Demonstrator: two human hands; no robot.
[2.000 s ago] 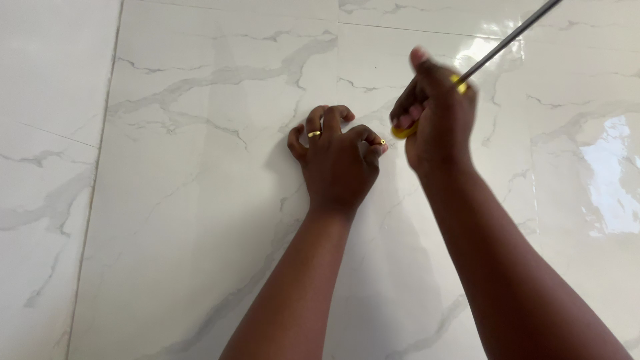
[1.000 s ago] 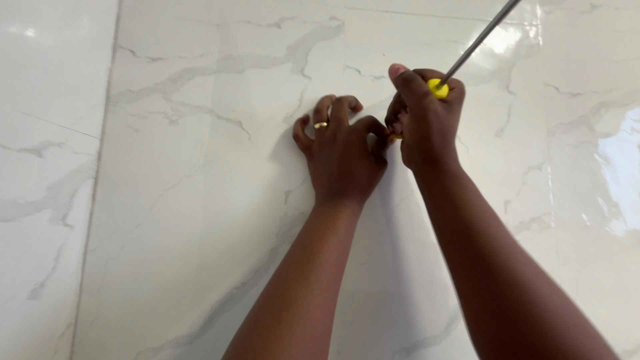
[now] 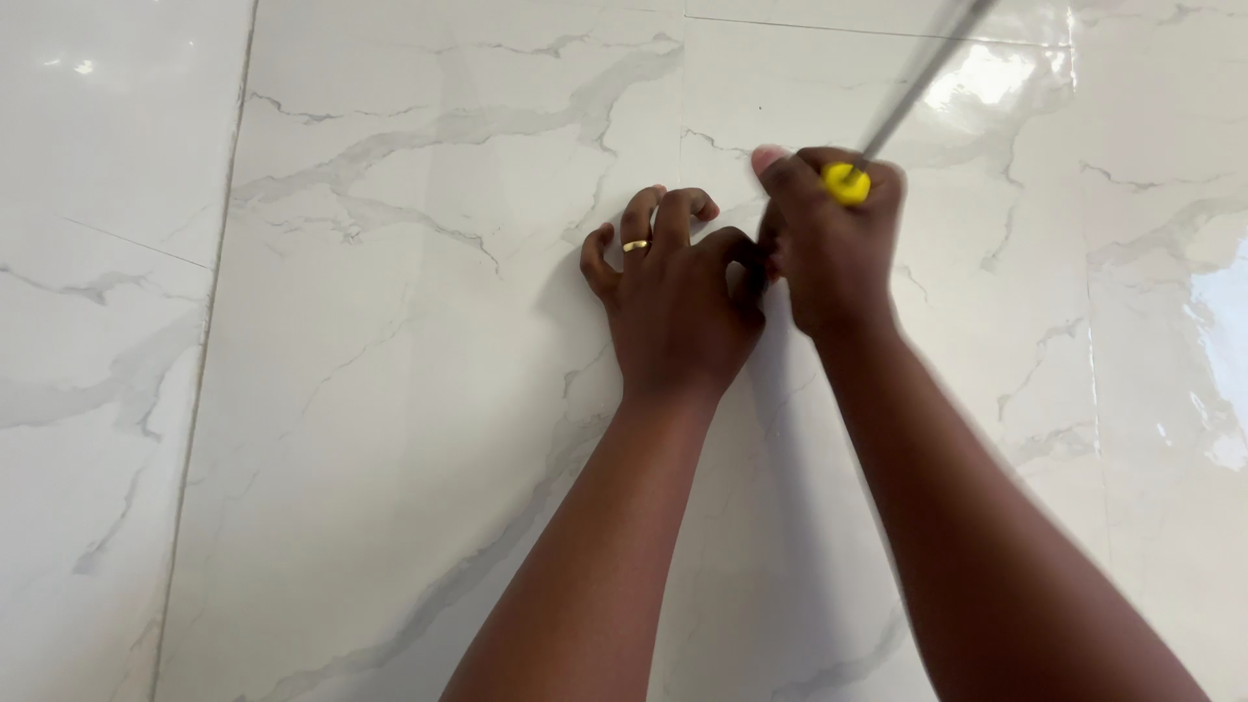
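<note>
My right hand [image 3: 843, 244] is closed around the yellow handle [image 3: 846, 183] of a tool with a long grey metal shaft [image 3: 926, 83], which looks like a screwdriver. The shaft points up and to the right and leaves the top of the view. Left of it, my left hand [image 3: 682, 292] rests on the tiled surface, a gold ring [image 3: 636, 246] on one finger. Its thumb and index finger are pinched together against the right hand's fingers. In the earliest frame a small gold-coloured item shows at this pinch; now the fingers hide it.
Glossy white tiles with grey marbling [image 3: 390, 390] lie under both hands. A dark joint line [image 3: 202, 341] runs down the left side, and a thinner one crosses near the top. Light reflects off the tiles at the upper right and right edge.
Since two seconds ago my right hand has come in against my left fingertips, still gripping the yellow handle. The left hand has stayed in nearly the same place, its thumb and index finger pinched.
</note>
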